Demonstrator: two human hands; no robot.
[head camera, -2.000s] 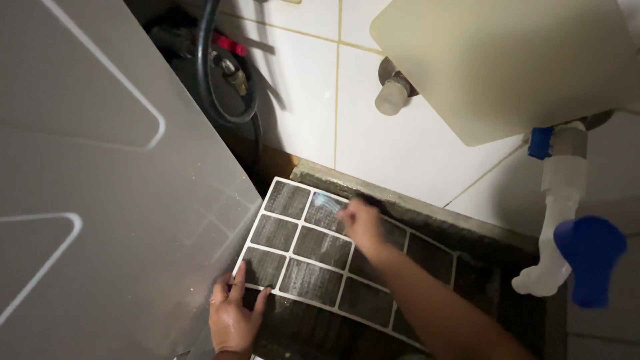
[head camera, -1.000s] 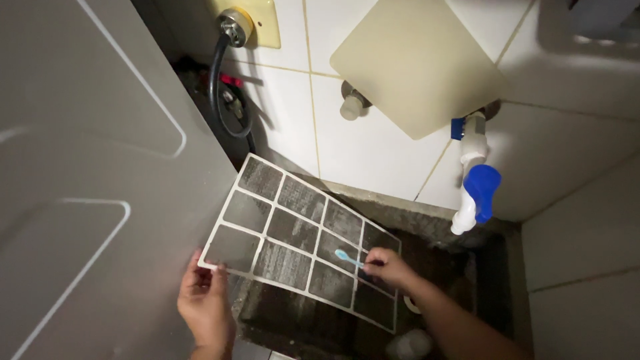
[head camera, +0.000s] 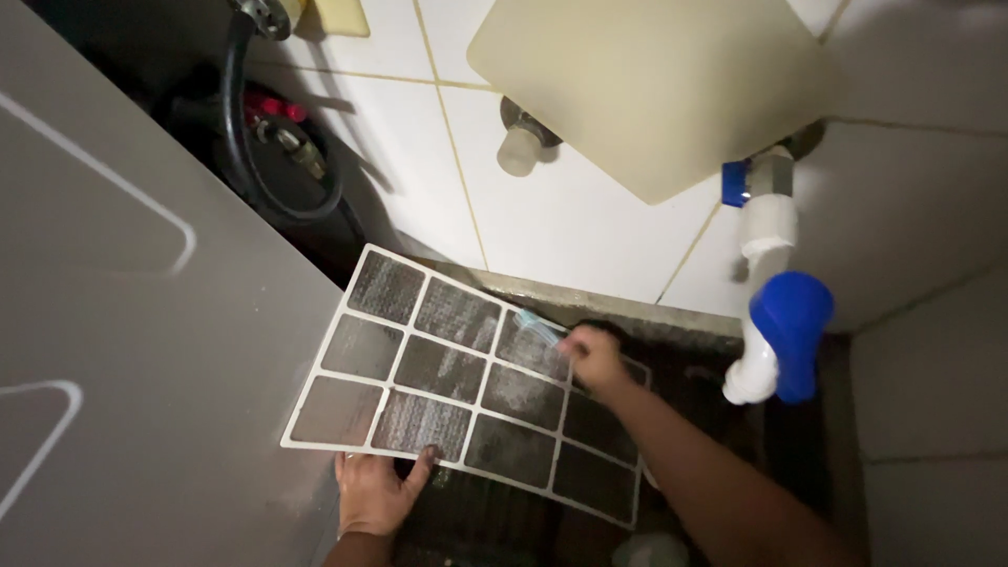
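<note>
A white-framed mesh air filter (head camera: 441, 366), with a grid of dark panels, lies tilted across the middle of the view. My left hand (head camera: 378, 488) grips its lower edge, the thumb on top of the frame and the fingers mostly behind it. In my right hand (head camera: 594, 358) is a small light-blue brush (head camera: 537, 324), blurred, its head against a panel near the filter's upper edge. Whitish wet streaks show on several panels. The right forearm covers part of the filter's right end.
A grey metal panel (head camera: 157, 315) fills the left side. At the right, a white tap with a blue handle (head camera: 791, 331) juts from the tiled wall, near a beige board (head camera: 646, 87). A black hose (head camera: 236, 118) hangs at the upper left. Below lies a dark basin with a concrete rim (head camera: 693, 315).
My left hand has moved from the filter's lower left corner to farther along its lower edge. My right hand has taken the brush from the lower panels to one by the upper edge.
</note>
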